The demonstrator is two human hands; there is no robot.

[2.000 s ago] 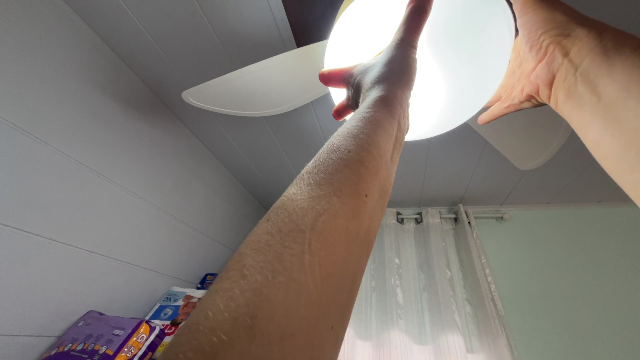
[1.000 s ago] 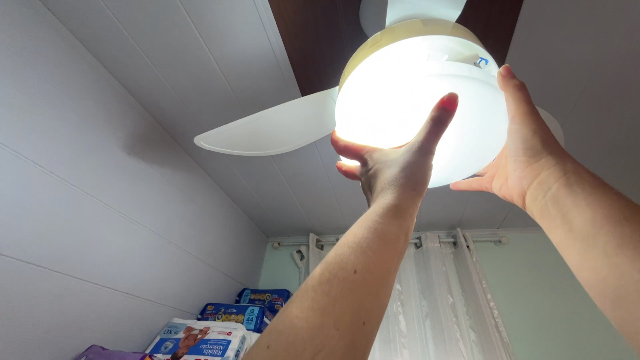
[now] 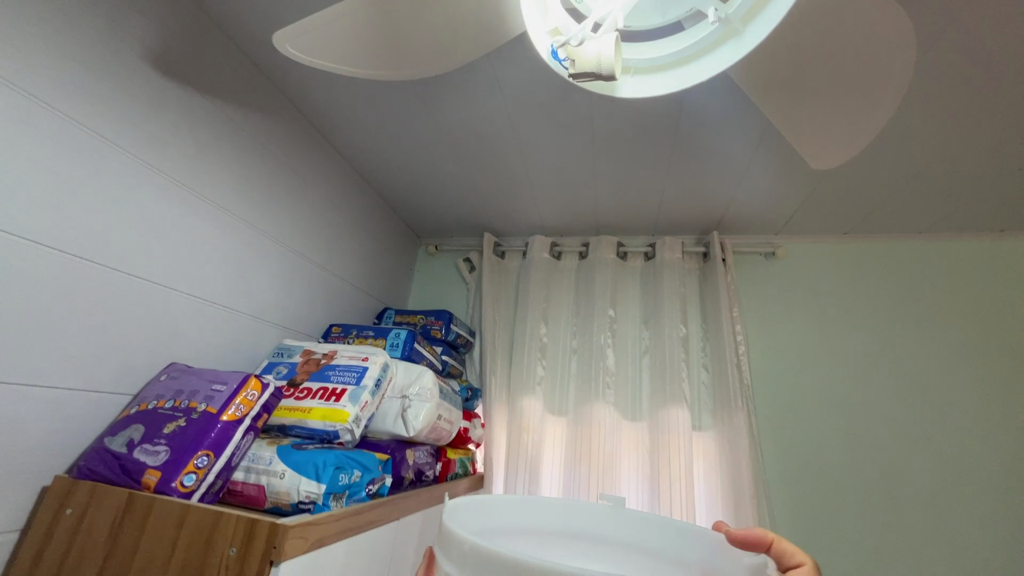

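A round white light cover [image 3: 576,532], its hollow side up, is held low at the bottom edge of the view. My right hand [image 3: 768,548] grips its right rim, with the thumb and fingers partly showing. Only a fingertip of my left hand [image 3: 427,562] shows at the cover's left side; the rest is out of view. Overhead, the ceiling fan's round light housing [image 3: 664,80] is uncovered, and a cream lamp socket [image 3: 596,58] with blue and white wires hangs at its lower left. Bright light comes from inside the housing.
White fan blades [image 3: 408,40] spread to both sides of the housing. Several diaper packs [image 3: 184,432] are piled on a wood-edged cabinet [image 3: 160,524] at the left. A sheer curtain [image 3: 608,360] hangs from a rod on the green wall [image 3: 888,376].
The light cover, held up against the fan in both earlier frames, has come away and moved down with my hands. The socket and inside of the housing now show.
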